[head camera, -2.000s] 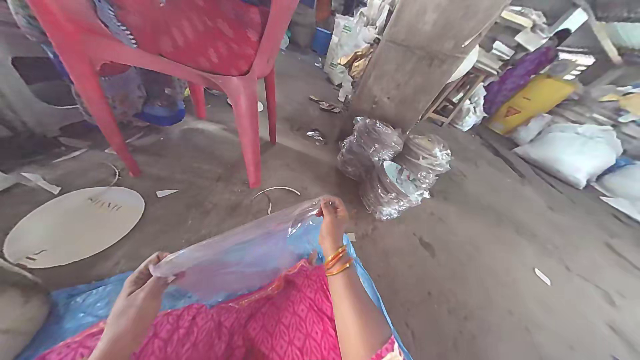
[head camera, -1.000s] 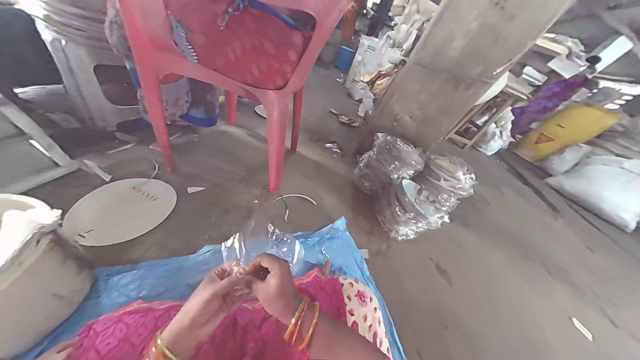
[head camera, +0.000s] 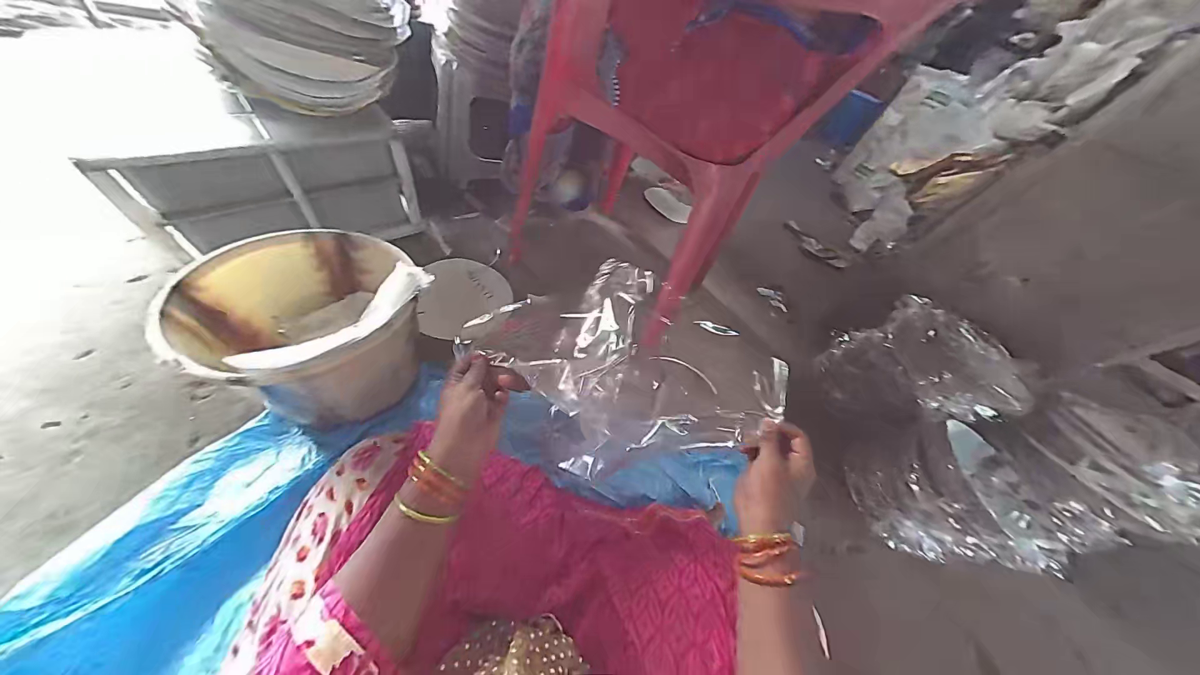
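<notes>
A clear plastic sheet or bag (head camera: 609, 375) is stretched between my two hands above my lap. My left hand (head camera: 478, 398) pinches its left edge, and my right hand (head camera: 776, 469) pinches the right edge. Under the plastic lie a blue plastic sheet (head camera: 656, 478) on the ground and the pink cloth (head camera: 600, 572) over my lap. Whether the clear plastic is a single layer or a bag, I cannot tell.
A pale tub (head camera: 328, 375) with white material inside stands at the left. Ahead are a red plastic chair (head camera: 698, 244) and a round flat disc (head camera: 464, 298). Bundles of clear plastic (head camera: 984, 469) lie at the right, near a pillar (head camera: 1087, 225).
My hands were close together on the clear plastic one second ago; now they are wide apart, with it spread between them. The view has swung left, showing more of the tub.
</notes>
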